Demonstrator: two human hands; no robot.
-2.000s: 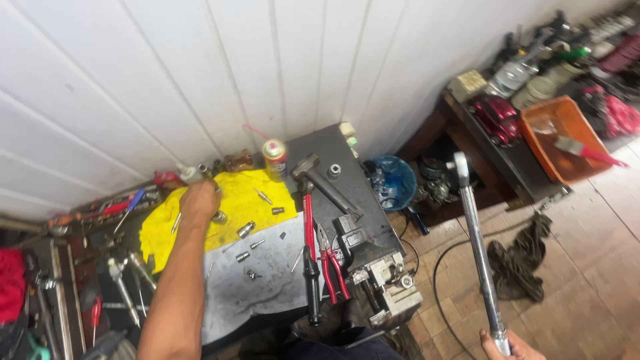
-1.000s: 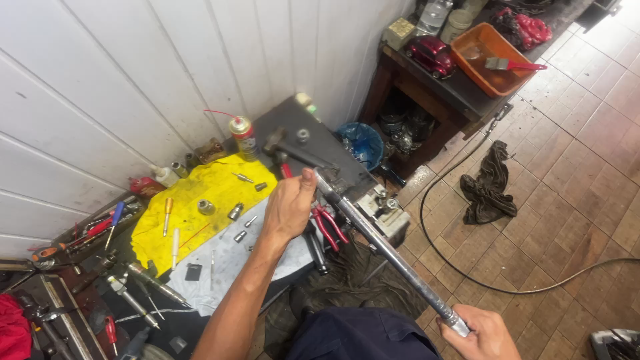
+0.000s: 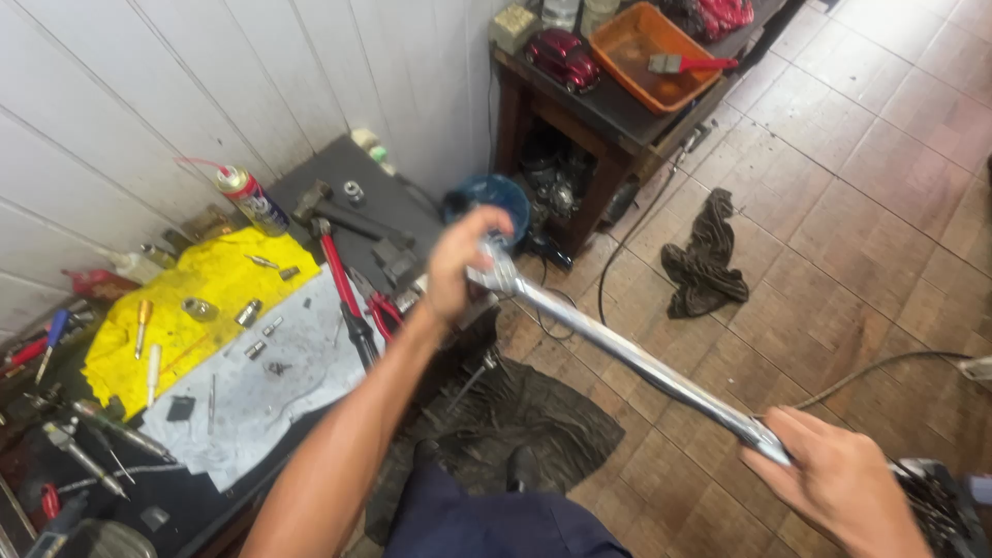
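A long chrome ratchet-type wrench [image 3: 628, 345] slants across the middle, above the floor. My left hand [image 3: 463, 260], somewhat blurred, is around its head end; what the fingers cover there is hidden. Around the handle's lower right end closes my right hand [image 3: 825, 465]. On the bench to the left, a yellow cloth [image 3: 174, 298] and a pale grey-blue cloth [image 3: 310, 372] carry several sockets, among them a steel socket [image 3: 249, 312]. A red-handled tool [image 3: 341, 287] and a hammer [image 3: 349, 217] lie behind my left forearm, near a loose socket [image 3: 353, 192].
A spray can [image 3: 252, 200] stands by the wall. A blue bucket [image 3: 496, 203] sits between the bench and a wooden table [image 3: 620, 128] bearing an orange tray [image 3: 674, 97] with a paintbrush and a red model car [image 3: 563, 60]. A dark rag [image 3: 705, 260] and a hose [image 3: 620, 252] lie on the floor.
My left hand has moved from the yellow cloth to the wrench's head end. The wrench, earlier held only in my right hand, is now across in front of me. The view has shifted.
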